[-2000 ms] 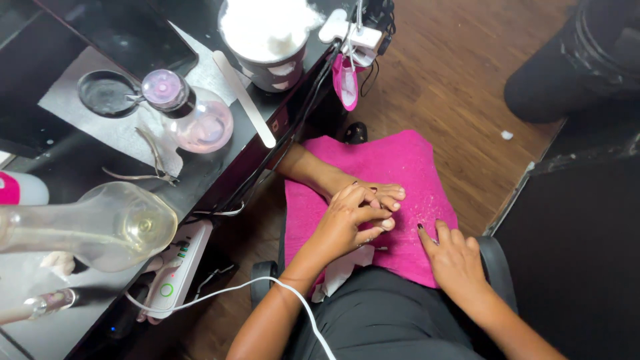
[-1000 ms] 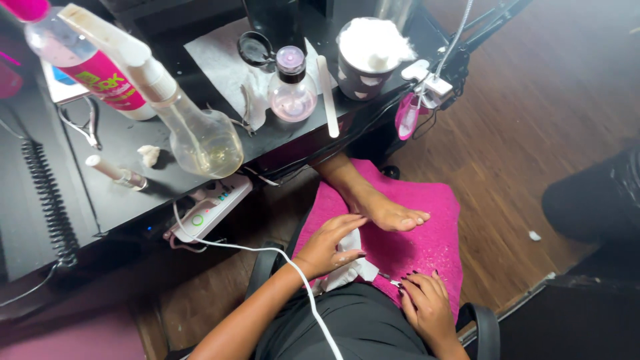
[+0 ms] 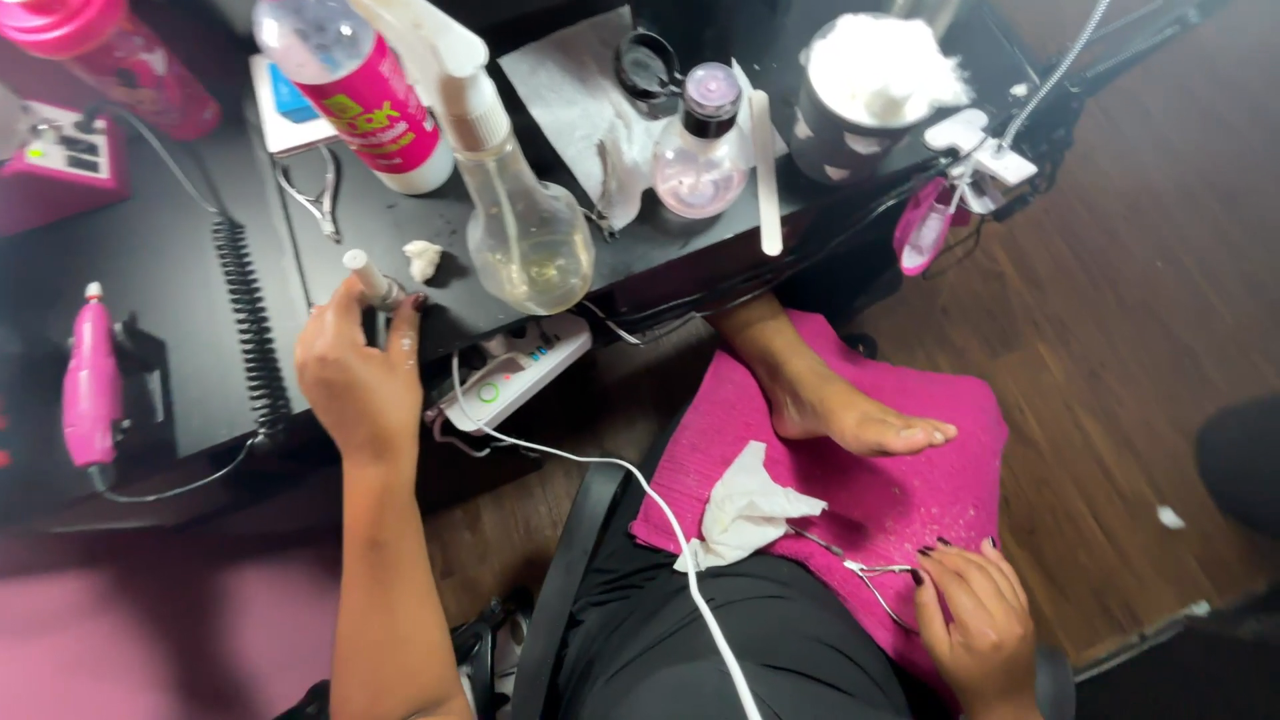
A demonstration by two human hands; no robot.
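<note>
At the desk's near edge, my left hand [image 3: 365, 365] has its thumb and fingers around a small bottle with a white cap [image 3: 370, 278]. Beside it lies a tuft of cotton [image 3: 423, 260]. My right hand [image 3: 975, 615] rests at the pink towel [image 3: 940, 420] on my lap, its fingertips at the handles of metal cuticle nippers [image 3: 878, 573]; whether it grips them I cannot tell. A thin metal tool [image 3: 815, 540] lies between the nippers and a crumpled white tissue [image 3: 750, 505]. Another person's bare foot [image 3: 840, 405] rests on the towel, away from both hands.
A spray bottle [image 3: 530, 240], a pink-labelled bottle [image 3: 375, 110], a pump bottle [image 3: 700, 165], a nail file [image 3: 766, 180] and a cup of cotton [image 3: 835, 150] stand or lie on the desk. A pink nail drill [image 3: 92, 385] lies left. A white cable [image 3: 640, 480] crosses my lap.
My left hand has moved from near the foot up to the small bottle on the desk and has taken hold of it. The view has shifted left.
</note>
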